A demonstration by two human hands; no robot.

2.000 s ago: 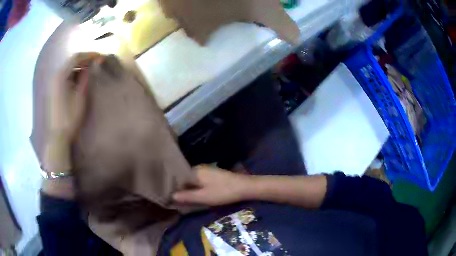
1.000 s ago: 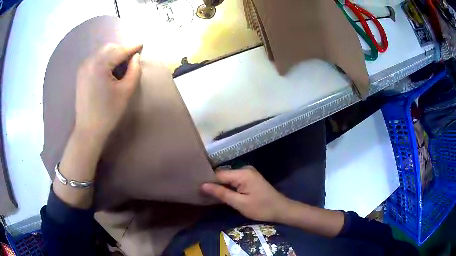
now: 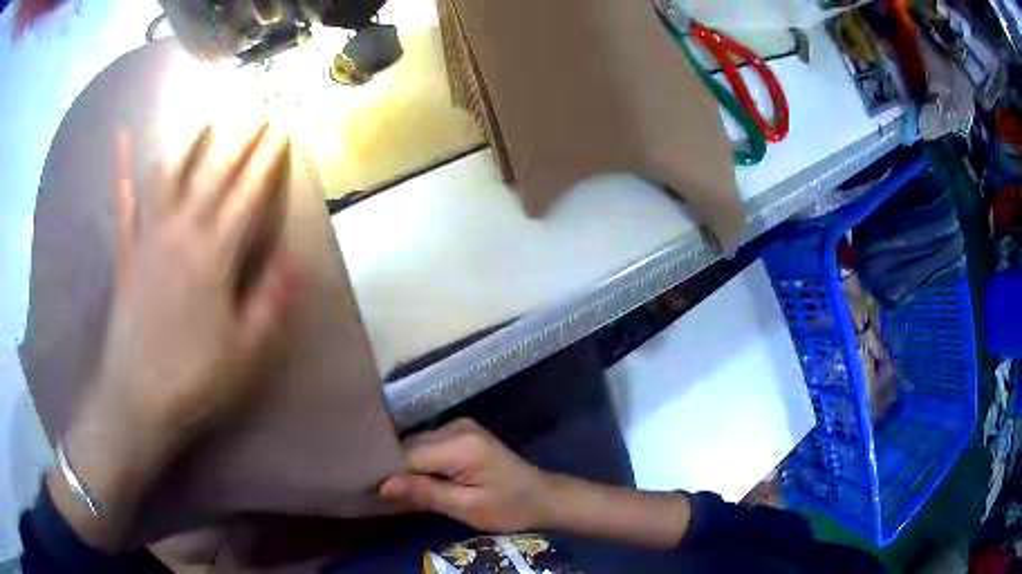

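A wide taupe-brown garment panel [image 3: 336,392] lies over the left of the white table and hangs over its front edge. My left hand [image 3: 196,280], blurred, is spread flat on the panel with fingers apart, near the bright lamp glare. My right hand [image 3: 471,477] pinches the panel's edge between thumb and fingers, in front of the table edge. The sewing machine's presser foot area [image 3: 263,34] is above the panel's far end, partly washed out by glare. The needle plate cover [image 3: 392,107] is yellowish.
A stack of brown cut pieces [image 3: 605,101] lies right of the needle plate. Scissors with red and green handles [image 3: 773,101] lie beyond it. The ruler-like table edge [image 3: 560,320] runs diagonally. A blue plastic basket [image 3: 835,370] holding cloth and a white board [image 3: 717,381] are below right.
My left hand has gone from closed fingers at the panel's far end to spread flat on it. My right hand still holds the edge. The view has shifted, showing more of the machine.
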